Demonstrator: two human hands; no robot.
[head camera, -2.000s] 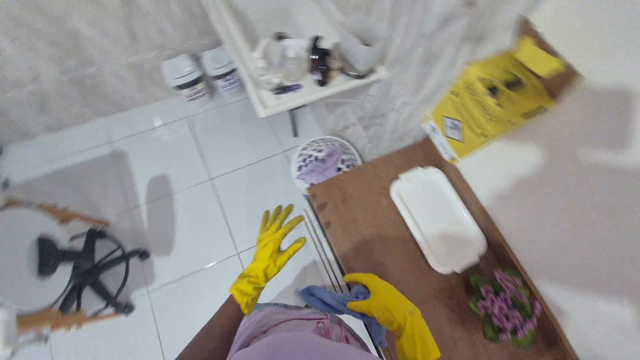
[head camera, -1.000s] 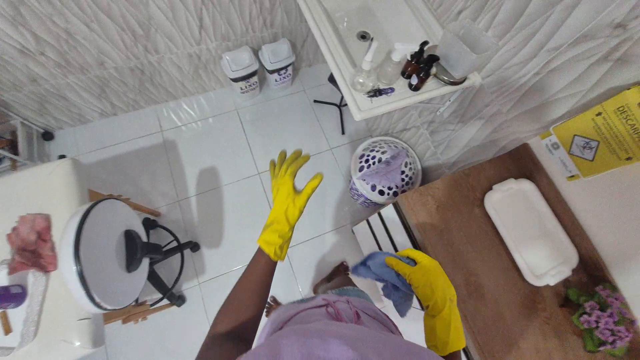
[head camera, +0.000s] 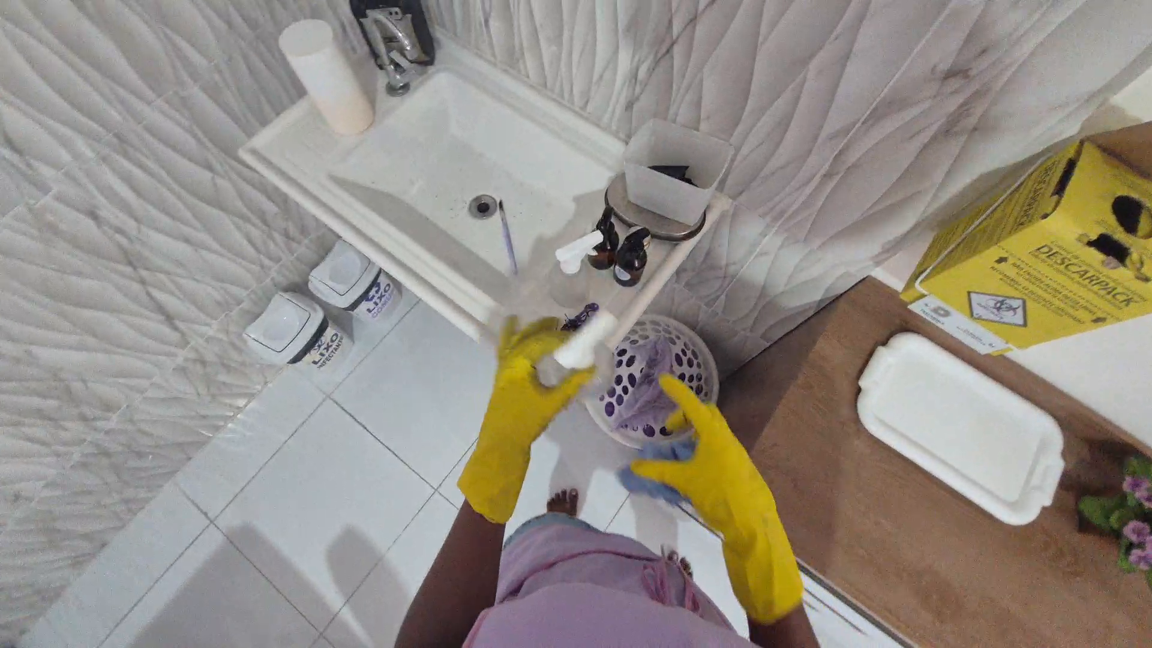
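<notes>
Yellow rubber gloves cover both hands. My left hand (head camera: 522, 405) grips a clear bottle with a white top (head camera: 585, 342), blurred, over the front edge of the white sink (head camera: 450, 171). To its right, my right hand (head camera: 720, 490) has its thumb and index finger spread, with a blue cloth (head camera: 657, 475) held beneath, partly hidden by the glove. Past the left hand, on the sink's ledge, are another clear bottle with a white spray head (head camera: 576, 254), two amber bottles (head camera: 631, 259) and a small purple item (head camera: 580, 316).
A perforated basket (head camera: 693, 360) with lilac cloth stands below the sink's corner. On the right, a brown wooden top (head camera: 837, 450) bears a white tray (head camera: 963, 423), beside a yellow sharps box (head camera: 1035, 261) and purple flowers (head camera: 1136, 531). Two small bins (head camera: 286, 329) stand at the left wall.
The left hand, empty and spread in the earlier frames, has closed on a clear bottle at the sink. The right hand keeps the blue cloth. The view has swung toward the sink.
</notes>
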